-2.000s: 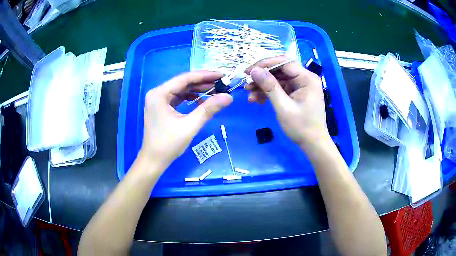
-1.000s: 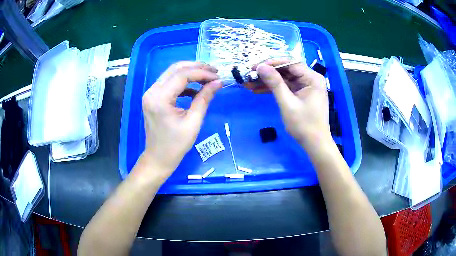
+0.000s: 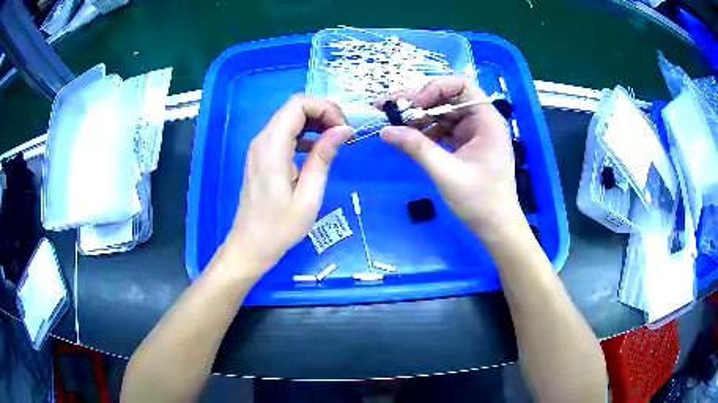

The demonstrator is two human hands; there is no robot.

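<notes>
My right hand (image 3: 464,157) holds a small black housing (image 3: 393,112) between thumb and fingers. A white lead with a thicker sleeve (image 3: 453,108) runs from the housing to the right across my right fingers. My left hand (image 3: 287,173) pinches the ends of thin wires (image 3: 366,132) that stretch left from the housing. Both hands are above the blue tray (image 3: 206,157). A clear box full of white leads (image 3: 386,67) is at the tray's far edge, partly behind my hands. A second black housing (image 3: 421,210) lies in the tray.
A printed label (image 3: 330,231), a long white lead (image 3: 361,236) and short white sleeves (image 3: 368,277) lie near the tray's front. Black parts (image 3: 524,189) line its right side. Clear boxes (image 3: 93,149) stand left, with another box and bags (image 3: 618,157) right.
The black housing has passed from my left fingers to my right fingers and sits further right. My left fingers now pinch the thin wires.
</notes>
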